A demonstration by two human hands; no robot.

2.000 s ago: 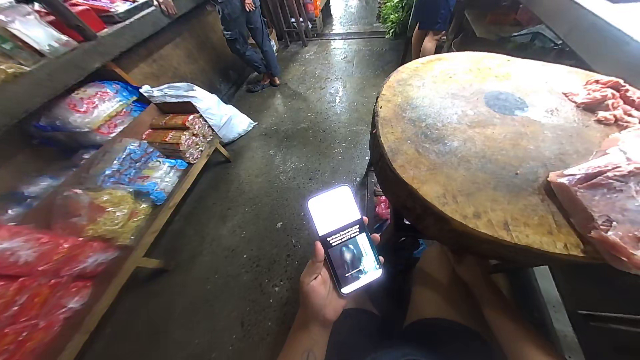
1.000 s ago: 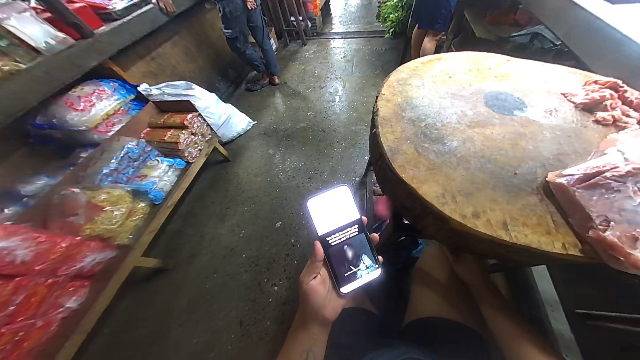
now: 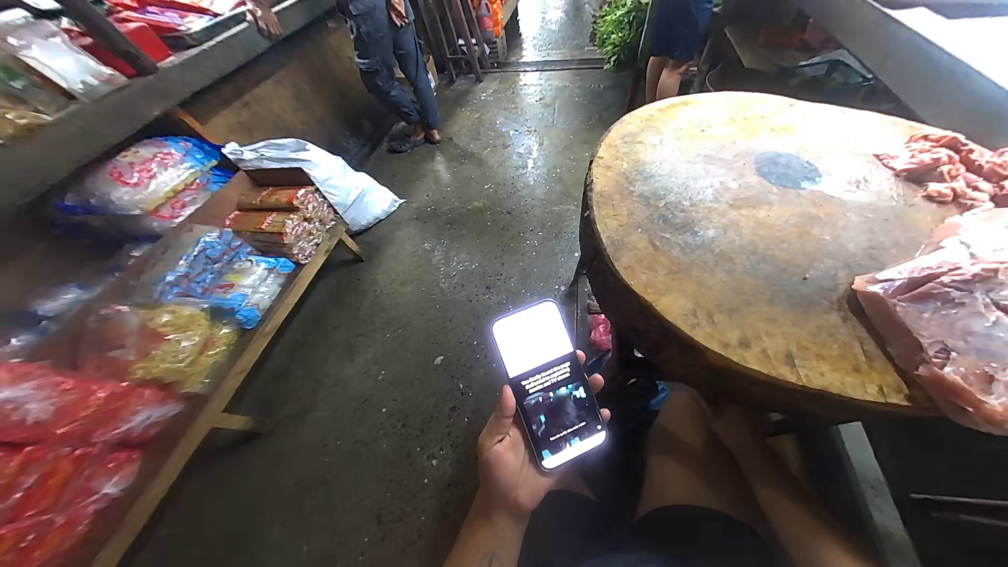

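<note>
My left hand [image 3: 516, 457] holds a smartphone [image 3: 550, 386] upright over my lap, thumb on its left edge and fingertips round its right edge. The phone's screen is lit, with a white upper part and a dark part bearing writing and a picture. My right forearm [image 3: 776, 465] runs along my right thigh toward the knee. My right hand [image 3: 720, 417] lies in shadow beside the knee, under the edge of a thick round wooden chopping block [image 3: 732, 260], and its fingers cannot be made out. On the block's right side are a large slab of raw meat [image 3: 953, 315] and smaller meat pieces [image 3: 953, 165].
At left, a low wooden shelf [image 3: 260, 339] bears plastic-wrapped packages [image 3: 189, 339] and bundled packs [image 3: 279, 220]. A white sack [image 3: 331, 177] leans at its far end. Wet concrete floor [image 3: 409, 307] runs ahead, where two people stand. Leafy greens [image 3: 618, 31] are farther back.
The picture on the lower part of the phone's screen has changed. My left hand holds the phone in the same place.
</note>
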